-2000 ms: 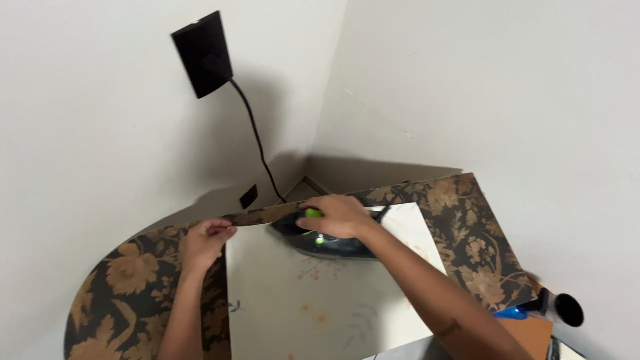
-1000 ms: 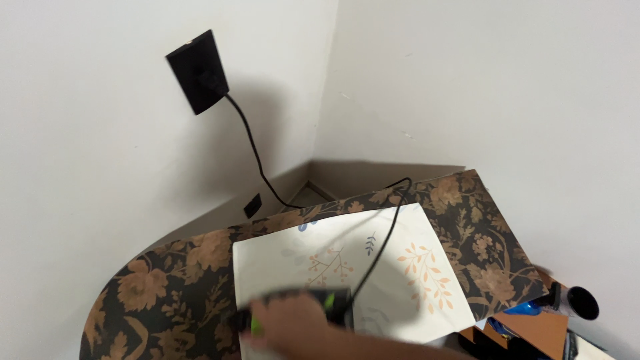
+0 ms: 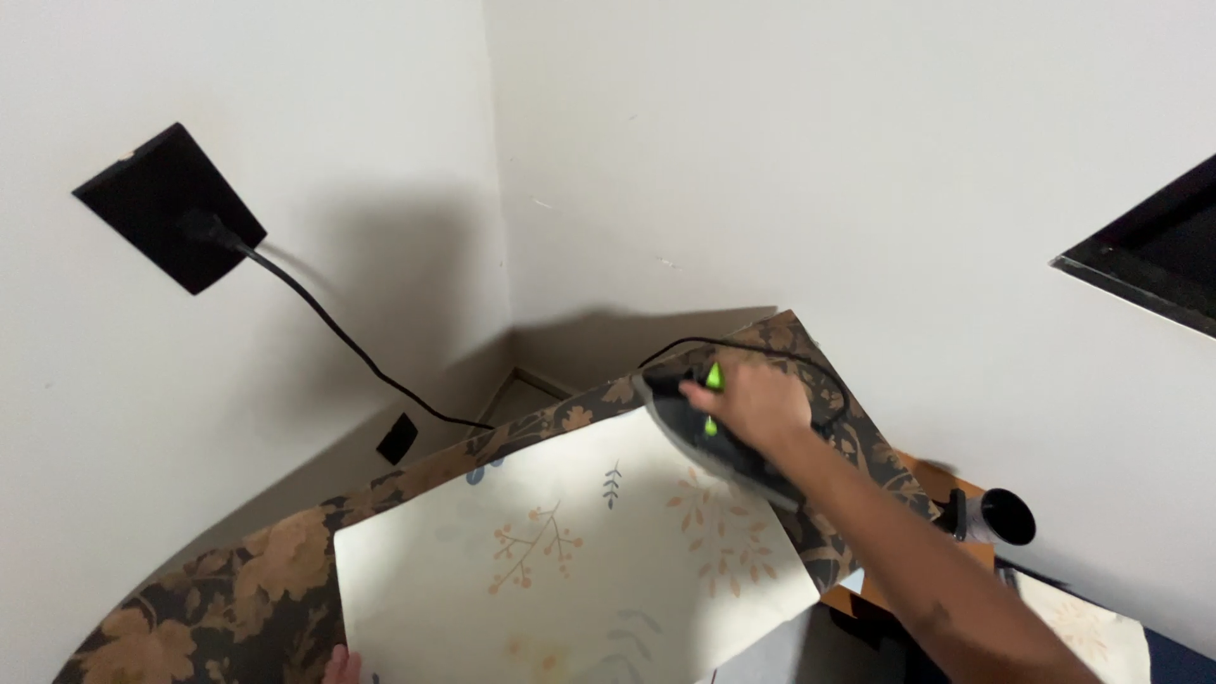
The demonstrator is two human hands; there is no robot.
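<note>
A black and green clothes iron [image 3: 708,427] lies at the far right corner of a white cloth with a leaf print [image 3: 570,551], partly past its edge. My right hand [image 3: 755,399] is closed around the iron's handle. The cloth is spread on an ironing board with a dark floral cover [image 3: 285,560]. At the bottom edge of the view, the fingertips of my left hand [image 3: 342,665] show at the cloth's left edge; the rest of that hand is out of view. The iron's black cord loops behind my right hand.
A power cord [image 3: 332,323] runs from a black wall outlet [image 3: 176,209] down behind the board. To the right stand a black cup-like object [image 3: 1007,518] and another leaf-print cloth [image 3: 1083,627]. A black-framed object [image 3: 1159,252] is at the right wall. Walls meet behind the board.
The iron, in my right hand, has moved from the near left part of the cloth to its far right corner. My left fingertips have come into view at the bottom.
</note>
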